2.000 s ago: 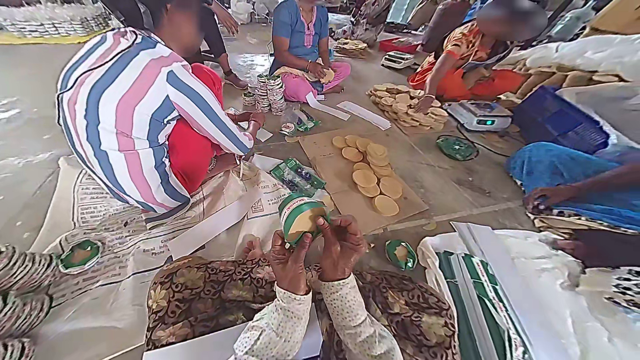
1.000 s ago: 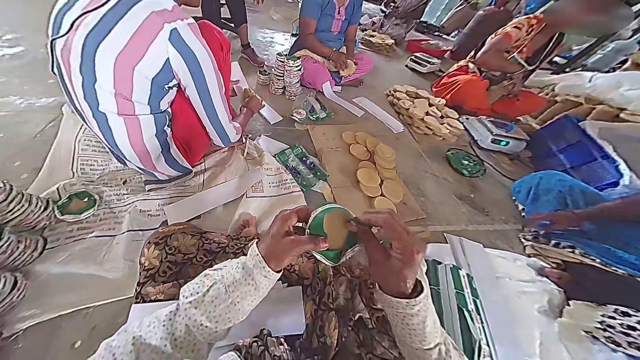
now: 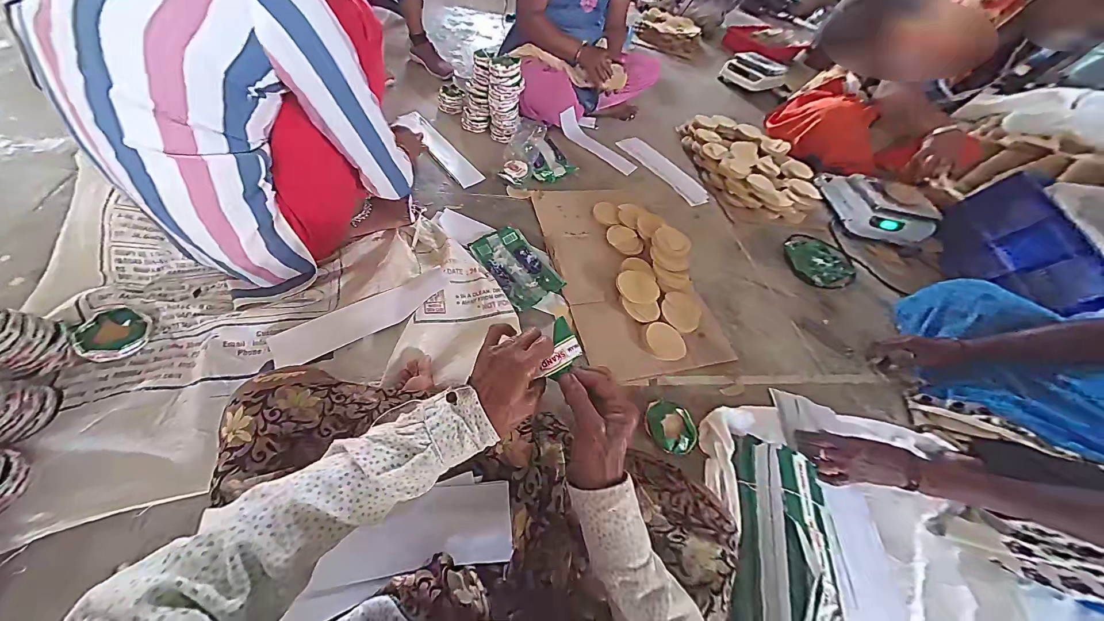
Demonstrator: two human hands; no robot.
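Observation:
My left hand (image 3: 511,377) and my right hand (image 3: 601,423) hold a green and white printed plastic packet (image 3: 563,352) between their fingertips, above my lap. The packet is seen nearly edge-on, so its contents are hidden. Beyond it, thin round tan discs (image 3: 639,285) lie overlapping on a flat cardboard sheet (image 3: 595,332). Green printed packets (image 3: 517,267) lie left of that sheet. Close to my right hand, a small green packet with a tan middle (image 3: 671,427) rests on the floor. White paper (image 3: 431,526) lies across my lap.
A person in a striped shirt (image 3: 198,112) sits at the left, near stacked round packets (image 3: 30,341). More stacks (image 3: 492,95) stand beyond. Discs are heaped (image 3: 750,168) near a scale (image 3: 875,207) and a blue crate (image 3: 1026,233). A co-worker's arm (image 3: 914,470) reaches in at the right.
The packet in my hands showed its round face with a tan middle one second ago; now it is turned nearly edge-on. The co-worker's hand at the right has come in over the white sheets.

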